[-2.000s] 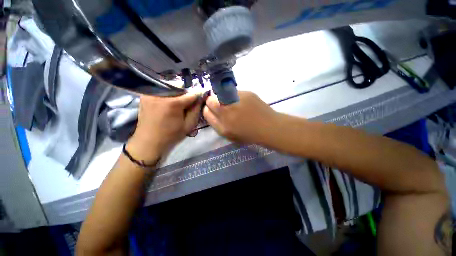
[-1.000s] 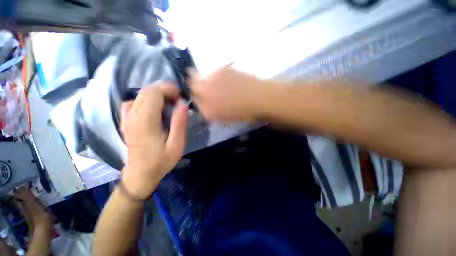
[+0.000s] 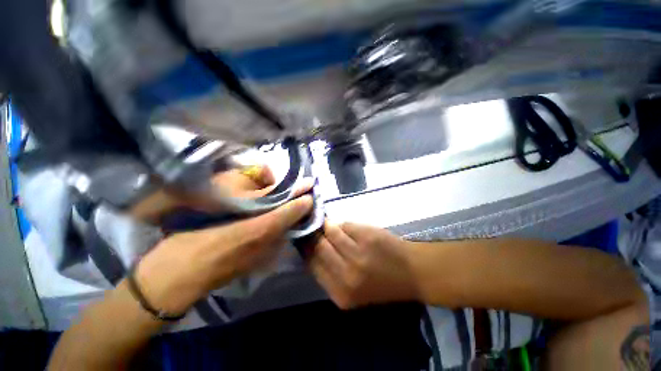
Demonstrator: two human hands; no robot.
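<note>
A grey and white striped cloth strip curves beneath the needle area of the white and blue sewing machine. My left hand holds the cloth near its curved edge, left of my right hand. My right hand pinches the dark edge of the cloth just below the needle area. More grey and white cloth lies bunched at the left. The needle and foot are blurred and partly hidden. Skin with a yellow mark shows behind the cloth; I cannot tell whose it is.
Black-handled scissors and a thin green and dark tool lie on the table at right. A grey attachment hangs right of the needle. The ruled table edge runs in front. Striped cloth hangs below.
The view swung left and down, then back to the machine. The cloth my hands held in front of the table edge is now near the needle, still in both hands.
</note>
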